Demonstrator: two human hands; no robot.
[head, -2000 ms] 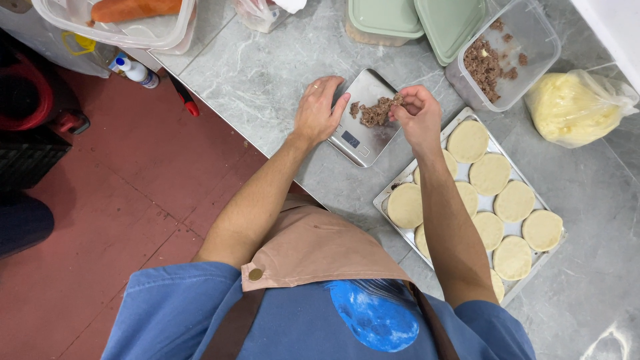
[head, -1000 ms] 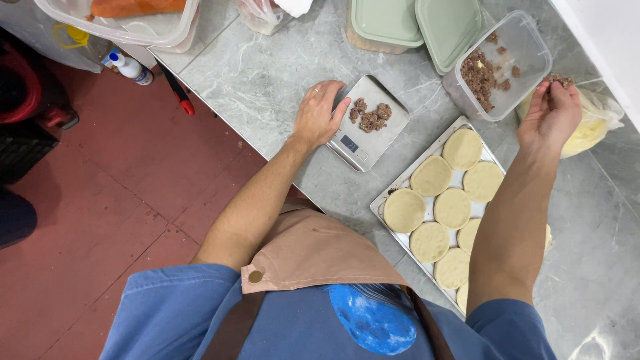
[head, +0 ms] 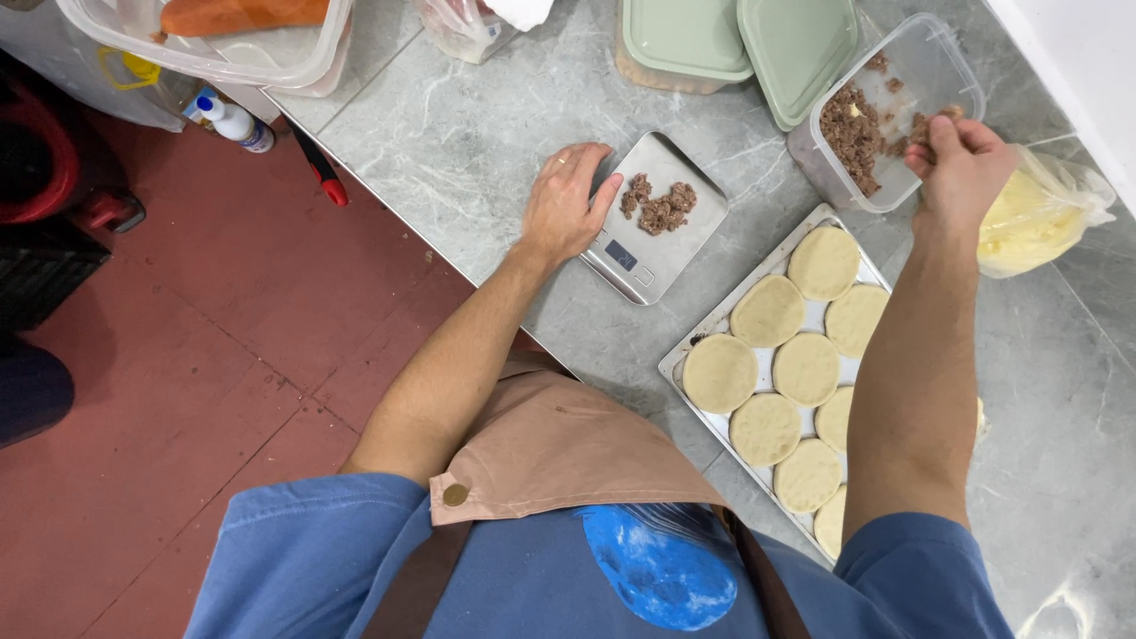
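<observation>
My left hand [head: 568,200] rests at the left edge of a metal kitchen scale [head: 652,266], holding nothing, thumb and fingers apart. Crumbled cooked minced meat [head: 658,204] lies in small heaps on the scale. My right hand [head: 963,169] pinches some minced meat [head: 932,124] over the right side of a clear plastic container [head: 950,53]. More minced meat [head: 850,138] fills part of that container. Below it, flat dough rounds [head: 768,311] lie in rows on a metal baking tray [head: 710,426]; my right forearm hides part of the tray.
A yellow-filled plastic bag [head: 1029,217] sits right of the container. Behind are a green-lidded container [head: 683,40] and a loose green lid [head: 799,53]. A plastic tub [head: 213,71] with something orange stands at the back left. The counter edge [head: 399,226] runs diagonally above a red floor.
My right hand has gone from the scale to the container on the right, and meat is in its fingers. Meat lies on the scale throughout. My left hand has stayed beside the scale.
</observation>
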